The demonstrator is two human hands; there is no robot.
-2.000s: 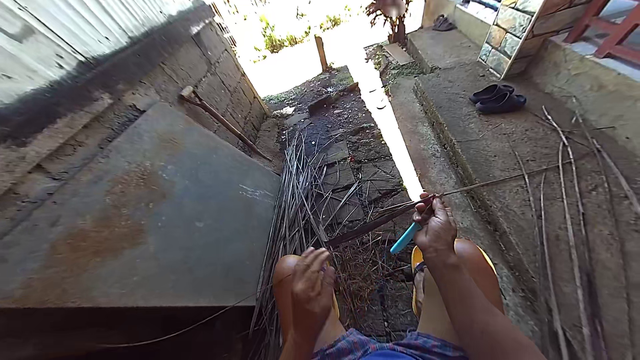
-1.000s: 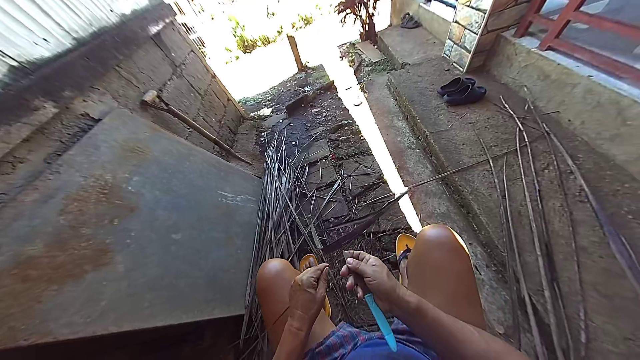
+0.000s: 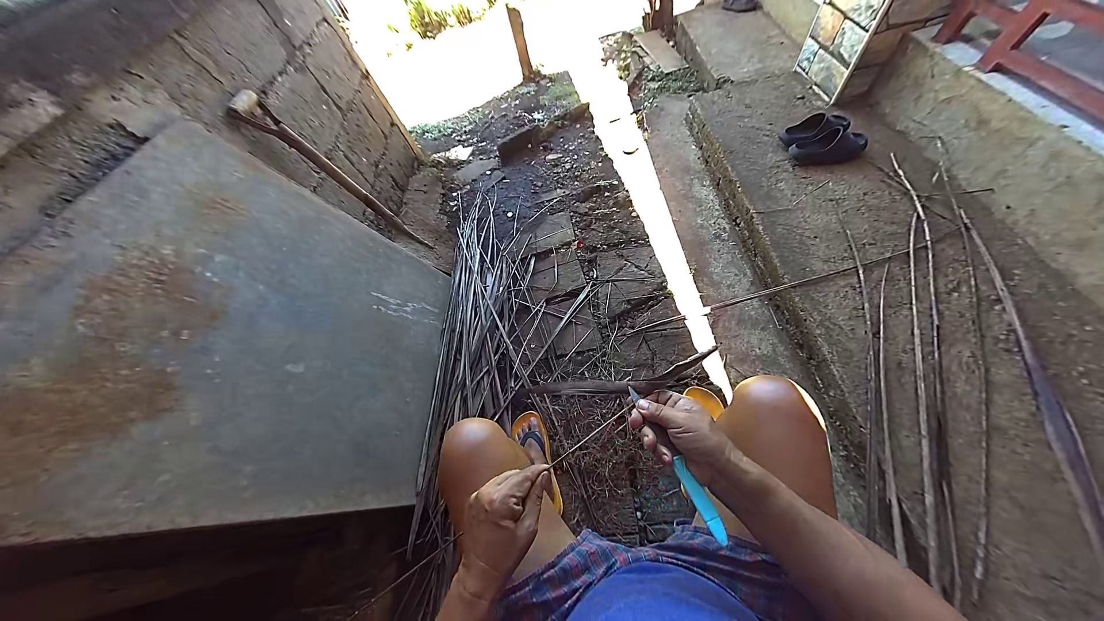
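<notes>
My left hand (image 3: pixel 507 517) pinches a thin brown leaf midrib (image 3: pixel 595 433), which slants up to the right toward my other hand and trails down left behind the wrist. In my right hand (image 3: pixel 686 431) is a knife with a light blue handle (image 3: pixel 700 500); its short blade tip shows above the index finger, close to the midrib's upper end. Whether the blade touches the midrib I cannot tell. Past my knees, a dry brown leaf strip (image 3: pixel 595 388) lies across the ground. A pile of dry leaf strips (image 3: pixel 483 302) lies left of my feet.
A stained grey slab (image 3: pixel 328 371) stands at the left, with a wooden-handled tool (image 3: pixel 328 164) leaning on the block wall behind it. Long dry stalks (image 3: pixel 923 345) lie on the raised concrete ledge at right, near black clogs (image 3: pixel 824 140). Debris covers the paving between.
Two seconds ago my hands were farther apart, by a dark leaf strip; one second ago they were close together. Now they are apart again, with the thin midrib stretched between them.
</notes>
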